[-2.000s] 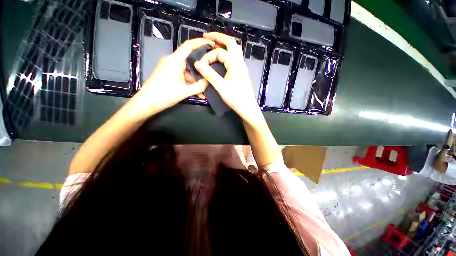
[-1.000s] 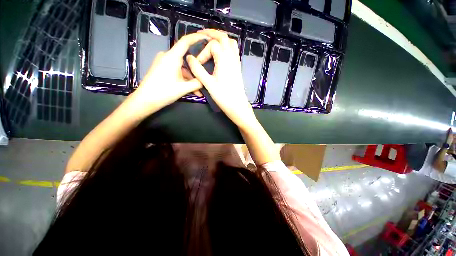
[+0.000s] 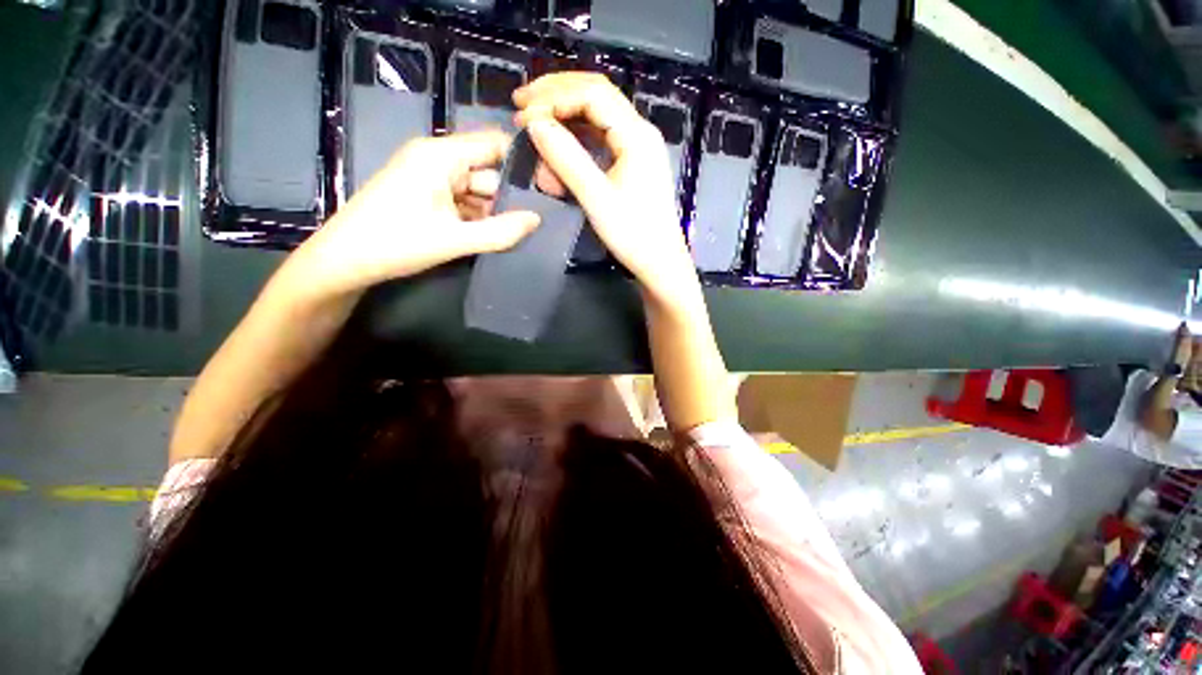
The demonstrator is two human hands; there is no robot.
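Observation:
A grey translucent phone case [image 3: 517, 270] is held tilted between both hands, over the front edge of a glossy black blister tray [image 3: 844, 211]. My left hand [image 3: 396, 211] grips the case's left side with thumb and fingers. My right hand [image 3: 613, 172] has its fingertips at the dark camera end at the top and partly hides it. Whether a small piece is between the right fingertips cannot be told. Several similar grey cases [image 3: 270, 132] lie in the tray's pockets.
Shiny sheets with a dark grid [image 3: 139, 251] lie on the dark green bench [image 3: 923, 317] left of the tray. Below the bench are a brown cardboard box [image 3: 804, 415] and a red stool [image 3: 1008, 402]. Part of a person [image 3: 1153, 415] shows at far right.
The case has turned so that its flat grey face now shows. My left fingers have shifted lower and left along it, and the hands have opened apart a little. The tray sits slightly further left in view.

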